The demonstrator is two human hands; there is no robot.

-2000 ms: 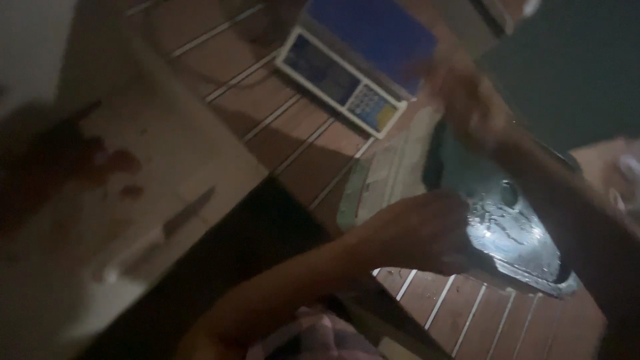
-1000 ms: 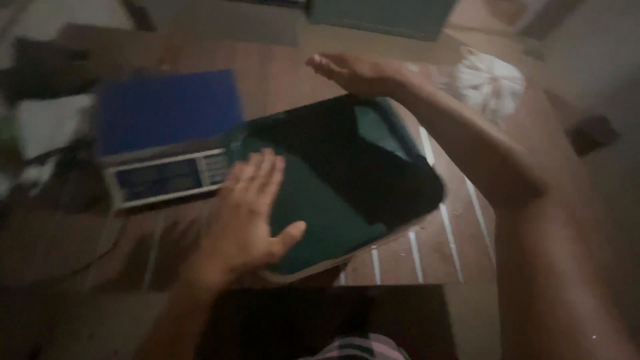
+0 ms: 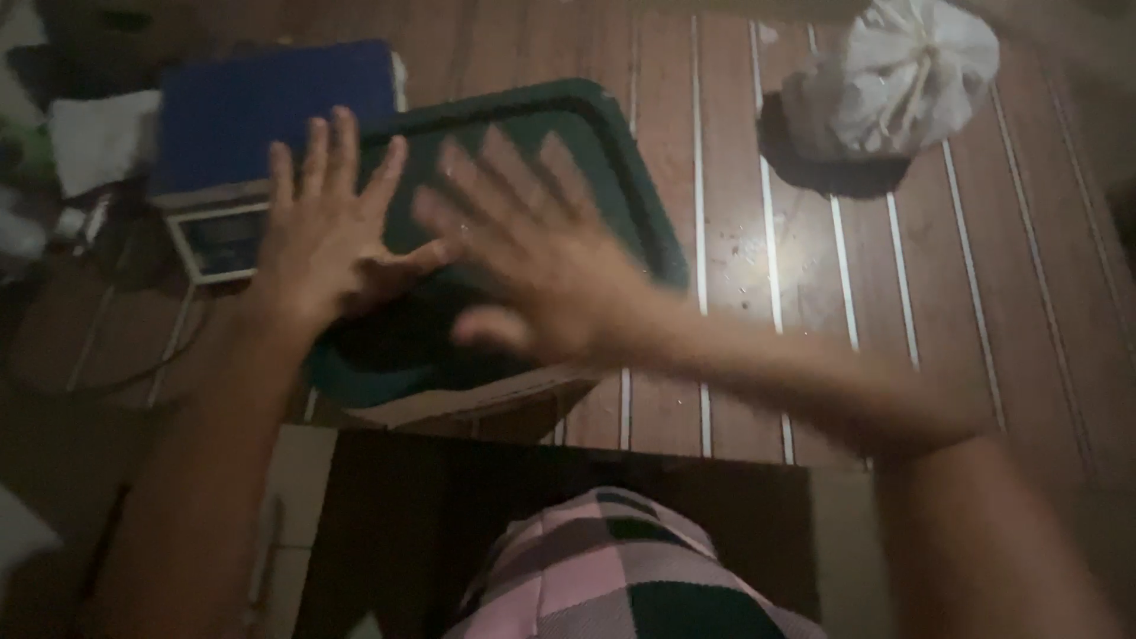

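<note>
A dark green plastic lid covers a pale container on the slatted wooden table, tilted slightly in view. My left hand is spread over the lid's left part, fingers apart, near the blue-topped digital scale. My right hand, blurred, is spread over the middle of the lid with nothing held in it. Whether either palm touches the lid cannot be told. The digital scale, with its blue platform and framed display, stands against the left side of the lid.
A tied white plastic bag sits at the back right of the wooden table. White items, one a crumpled sheet, lie at the far left. A cable curves below the scale.
My right hand has moved from the lid's far edge to over its middle. My left hand remains at the lid's left side. The view has turned since two seconds ago.
</note>
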